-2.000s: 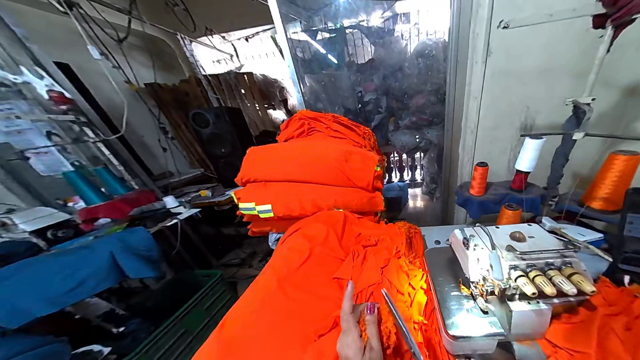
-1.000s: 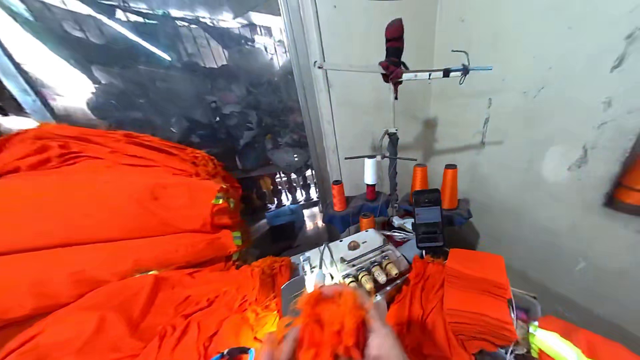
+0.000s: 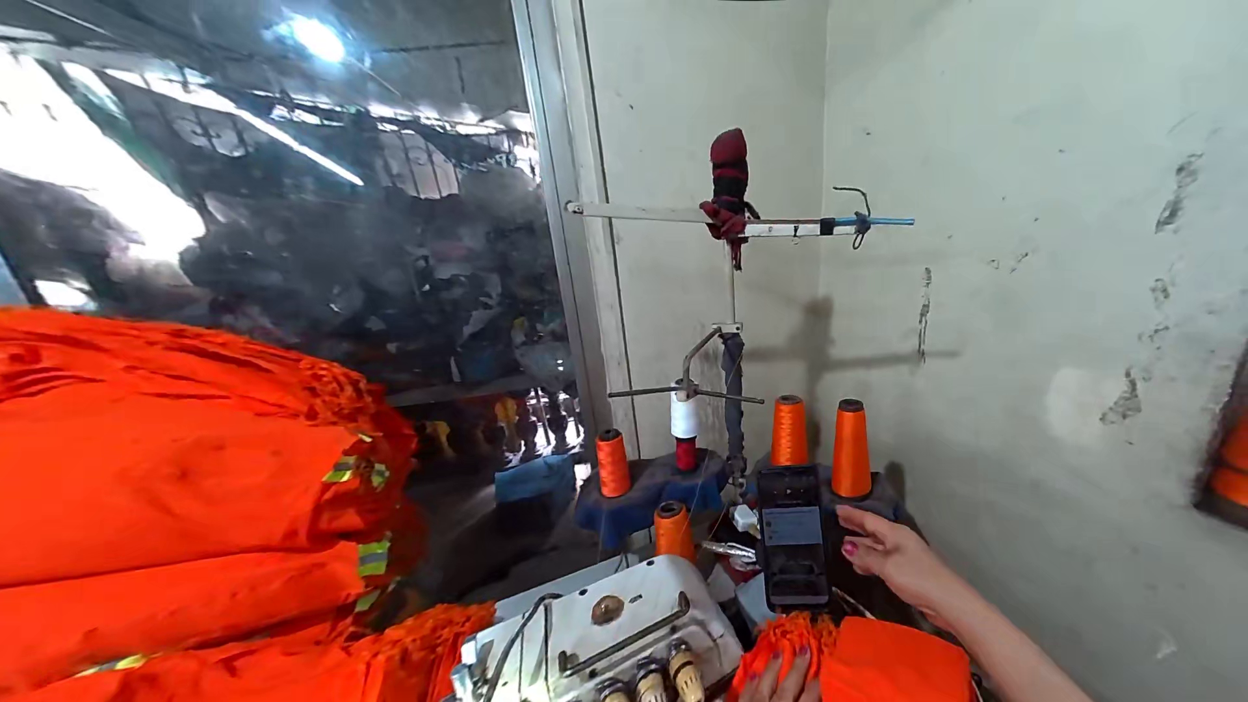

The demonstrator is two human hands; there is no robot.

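Note:
My right hand [image 3: 889, 556] is raised at the right edge of a dark smartphone [image 3: 794, 538], fingers apart; whether a fingertip touches it is unclear. The phone stands upright with its screen lit. Low in the view, my left hand [image 3: 780, 682] rests on bunched orange fabric [image 3: 770, 648], its lower part cut off by the frame. Beside it lies a folded orange fabric stack [image 3: 892, 663]. To the left of that hand is a white overlock sewing machine [image 3: 634, 619] with several tension knobs.
Large piles of orange fabric [image 3: 175, 487] with reflective strips fill the left. Orange thread cones [image 3: 851, 448], a white thread cone [image 3: 684, 414] and a thread stand [image 3: 731, 292] rise behind the machine. A glass panel with a metal frame [image 3: 565, 195] and a wall [image 3: 1024, 244] stand behind.
The view has swung right. One second ago both hands were together at the orange fabric in front of the machine; now my right hand is up beside the phone.

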